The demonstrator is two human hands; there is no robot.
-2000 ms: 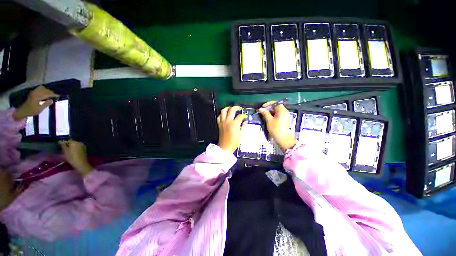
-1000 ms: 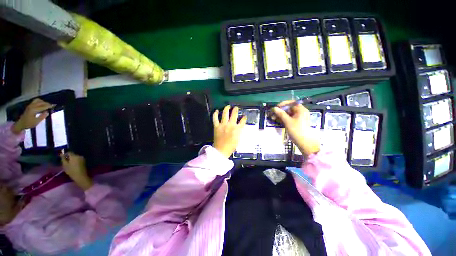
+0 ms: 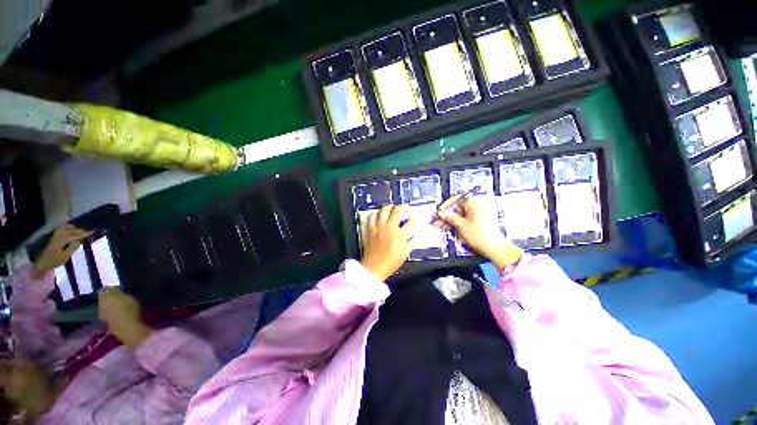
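A black phone tray lies in front of me with several open phones in a row, each with a dark board end at the far side and a pale battery area. My left hand rests over the two leftmost phones, fingertips near the second phone's battery. My right hand holds thin tweezers over the second and third phones, its fingertips close to my left hand. Pale material, perhaps a sticker sheet, lies under the hands; its edges cannot be told.
A stacked tray of phones with yellow-edged batteries lies beyond. Another stack stands right. A partly covered tray lies between. A dark empty-looking tray and a person's hand are left. A yellow-wrapped post crosses upper left.
The view has turned, so trays appear tilted. My right hand has come from the board end towards the battery area and nearer my left hand. The first phones' board ends show more.
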